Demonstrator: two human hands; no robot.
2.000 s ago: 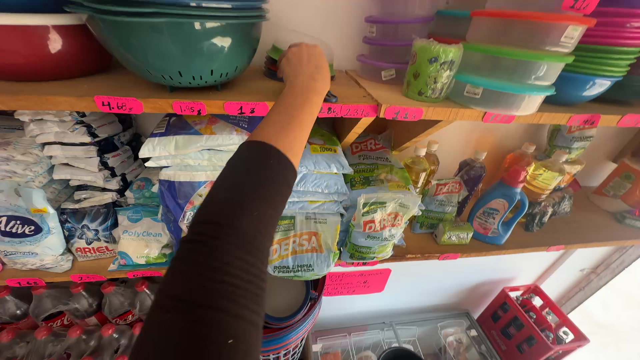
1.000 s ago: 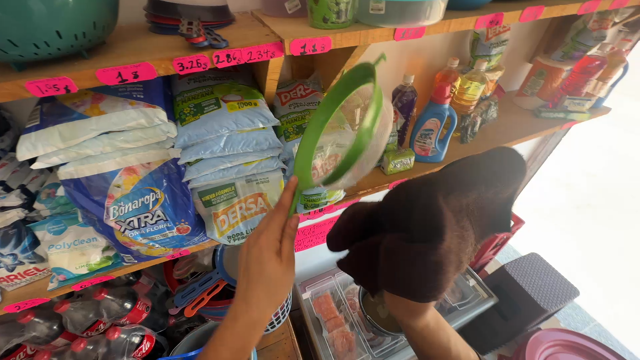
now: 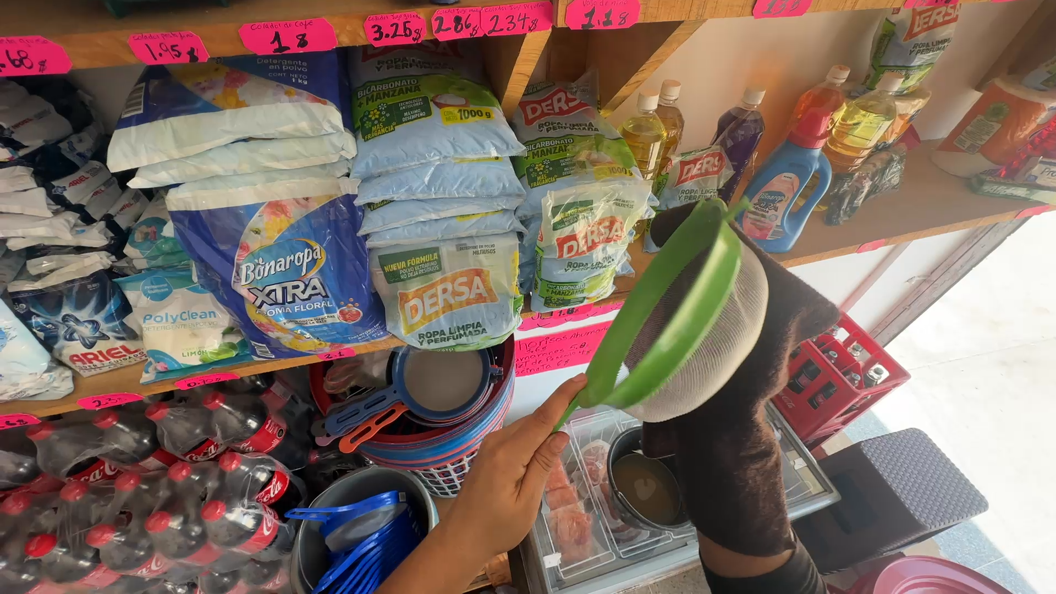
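My left hand [image 3: 511, 470] holds the handle of a green plastic mesh strainer [image 3: 672, 330], which is tilted up with its pale mesh bulging to the right. A dark brown cloth [image 3: 734, 462] covers my right hand behind the strainer, so its fingers are hidden; the cloth lies against or close behind the mesh. Below the shelf, blue-rimmed strainers [image 3: 441, 381] rest on a stack of baskets. Blue plastic utensils [image 3: 371, 536] stand in a grey bucket [image 3: 318, 495].
Detergent bags [image 3: 445, 289] line the wooden shelf [image 3: 643, 289], with bottles of liquid [image 3: 767, 194] farther right. Packs of cola bottles [image 3: 181, 511] lie lower left. A glass-topped display case [image 3: 602, 553] holds packaged meat and a pot [image 3: 648, 487]; a red crate [image 3: 850, 371] and a dark stool [image 3: 899, 495] stand right.
Two seconds ago an arm reached to the upper shelf; one second ago my left hand held the green strainer. The cloth-covered hand has since come from the right to behind the mesh.
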